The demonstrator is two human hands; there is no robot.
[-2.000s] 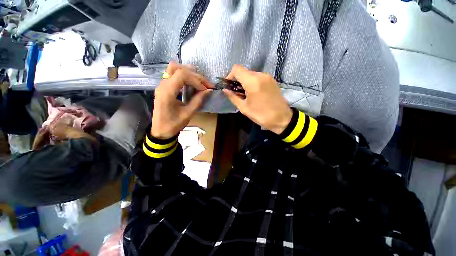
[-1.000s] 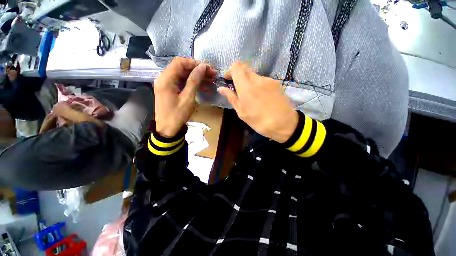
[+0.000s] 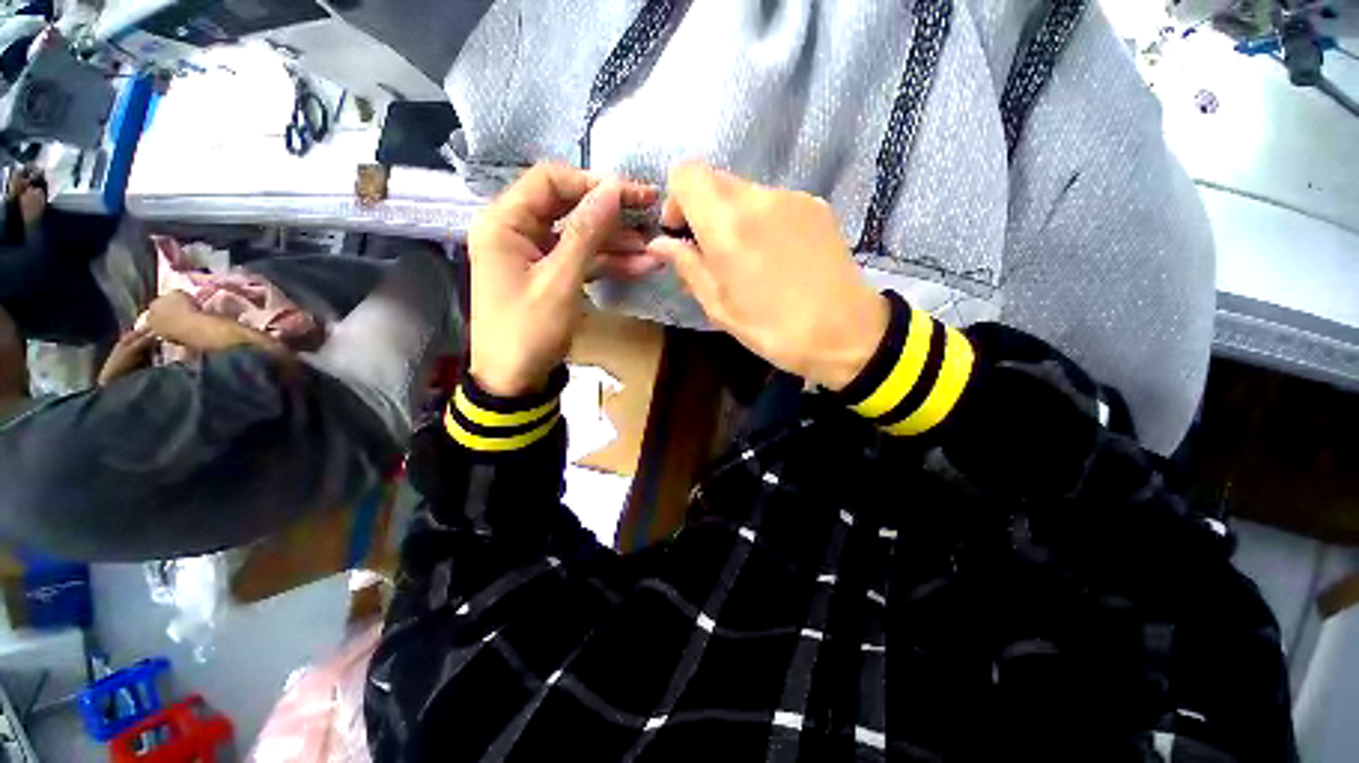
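The pale grey garment with black-and-white speckled seam bands lies over the table edge in front of me. Its lower hem has a thin dark stitch line. My left hand pinches the hem at the centre, fingertips bent together. My right hand is close beside it, thumb and forefinger closed on the dark thread snips, mostly hidden by the fingers; the tip points at the left fingertips. No thread can be made out.
Dark scissors lie on the white table at left, near a small brown block. A cardboard box with white scraps is below the hem. A seated person holds pink cloth at left. Machine parts are upper right.
The view has shifted, so the garment sits slightly further right. My hands have moved closer together at the hem, and the snips are more covered by my fingers.
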